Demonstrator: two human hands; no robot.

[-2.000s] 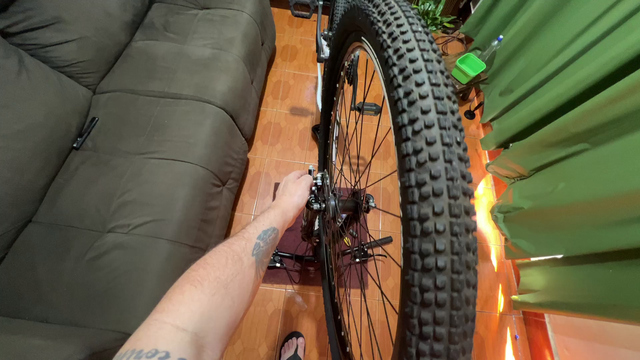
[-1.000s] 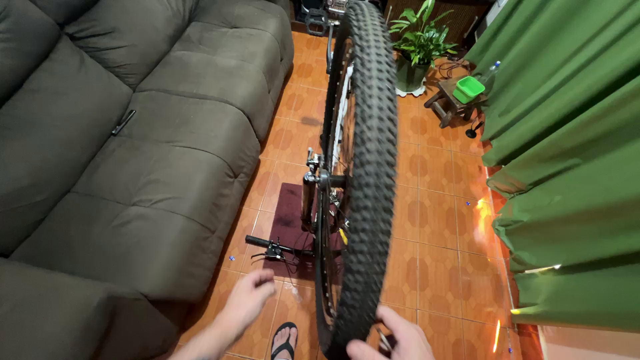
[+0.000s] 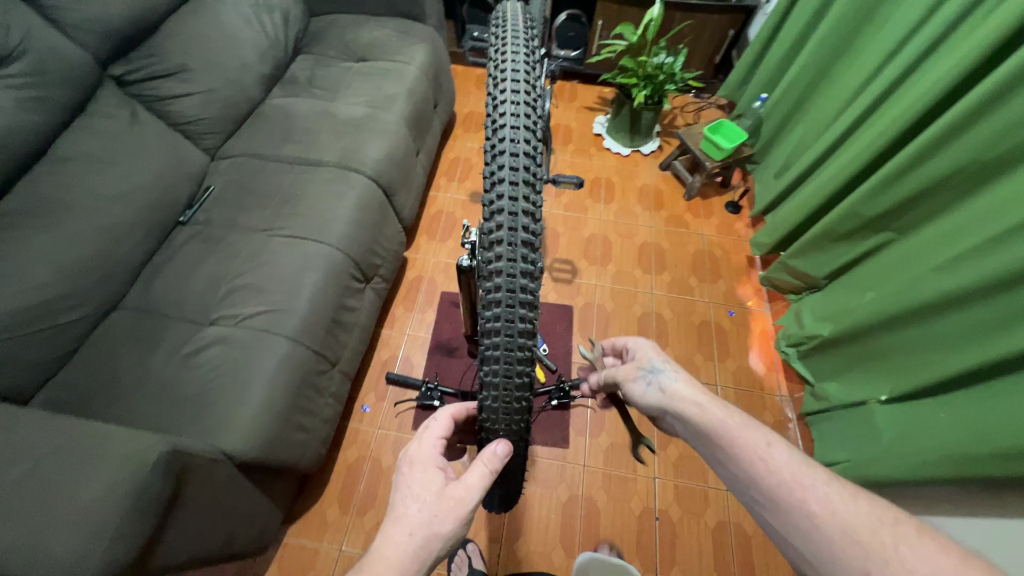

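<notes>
A knobby bicycle tire (image 3: 512, 240) stands edge-on down the middle of the head view, part of a bicycle turned upside down. My left hand (image 3: 448, 468) grips the near, lower part of the tire, thumb on the tread and fingers at its left side. Just right of the wheel, my right hand (image 3: 640, 384) holds an open-ended wrench (image 3: 634, 436), both jaws showing. The handlebar (image 3: 432, 386) with its brake levers rests low over a dark red mat (image 3: 440, 344). A fork leg (image 3: 467, 300) shows left of the tire; the hub is hidden behind it.
A grey sofa (image 3: 280, 216) runs along the left. Green curtains (image 3: 864, 240) hang at the right. A potted plant (image 3: 636, 104) and a small wooden stool (image 3: 694, 160) with a green container (image 3: 723, 138) stand at the back right. A pedal (image 3: 566, 182) sticks out right of the tire.
My left hand has moved from the hub area onto the near part of the tire. The wheel now appears edge-on. My right hand, at the tire's lower end a second ago, is now beside it with the wrench.
</notes>
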